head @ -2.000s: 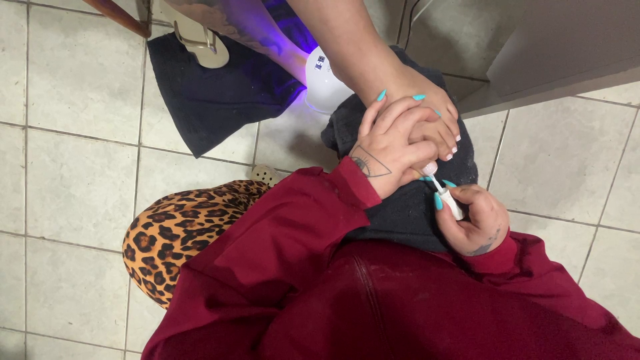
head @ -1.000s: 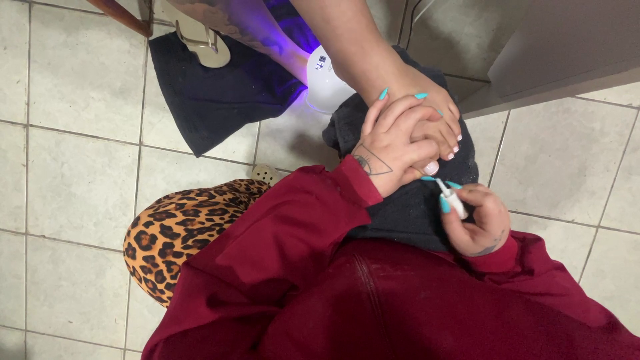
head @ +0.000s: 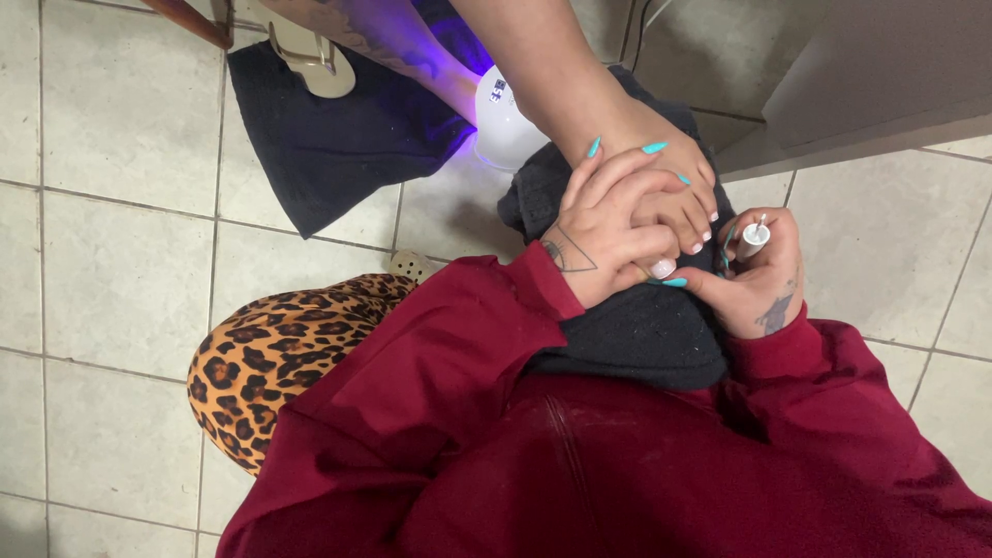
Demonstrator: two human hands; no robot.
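Observation:
Another person's bare foot (head: 666,170) rests on a dark towel (head: 635,333) over my lap. My left hand (head: 612,225) lies across its toes and grips them near the big toe, whose nail (head: 663,268) looks pale and glossy. In my right hand (head: 756,271) is a white nail polish brush cap (head: 752,239), held in curled fingers with its thin tip pointing up, away from the toes. My right thumb touches beside the big toe. The polish bottle cannot be seen.
Behind the foot a white nail lamp (head: 508,128) glows violet over the person's other foot, which it hides. A dark cloth (head: 333,155) and a flip-flop (head: 318,62) lie at the upper left. A grey furniture panel (head: 883,85) stands at the upper right.
The brush was at the big toe in my right hand; now it points up, off to the right. My right thumb has come to the big toe. My left hand stays on the foot.

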